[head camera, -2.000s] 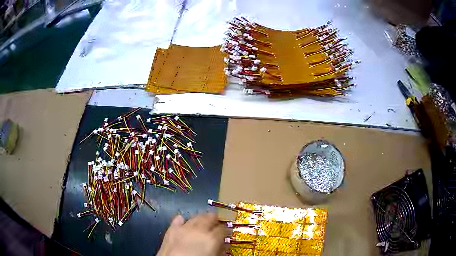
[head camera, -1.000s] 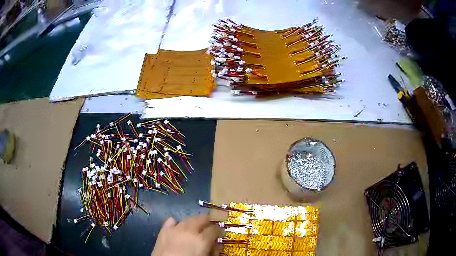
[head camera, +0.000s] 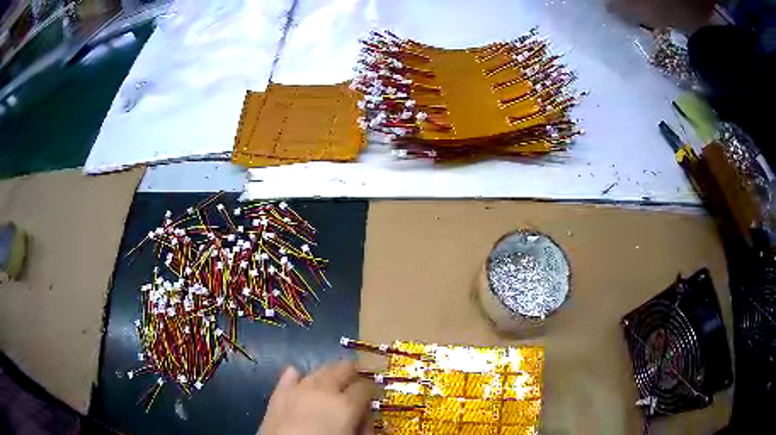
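Note:
A shiny amber flexible circuit panel (head camera: 481, 386) lies at the bottom edge, cut off by it. Several connector leads (head camera: 366, 345) stick out from its left side, white plugs outward. My left hand (head camera: 319, 403) is at the panel's left edge, fingers bent close to the lower leads. Its fingertips are blurred, so I cannot tell whether it grips a lead. My right hand is out of the picture. A loose pile of connector leads (head camera: 200, 314) lies on the black mat (head camera: 336, 255) to the left.
A round cup of silvery scrap (head camera: 529, 276) stands behind the panel. A black fan (head camera: 679, 348) is at right. Bare panels (head camera: 298, 123) and a stack of finished panels (head camera: 476, 93) lie at the back. A yellow-and-black tool (head camera: 681, 153) lies upper right, a small pot (head camera: 12, 251) far left.
The view has shifted slightly, moving the bench things a little left in the picture since the oldest frame. My left hand stays beside the panel's left edge with little movement.

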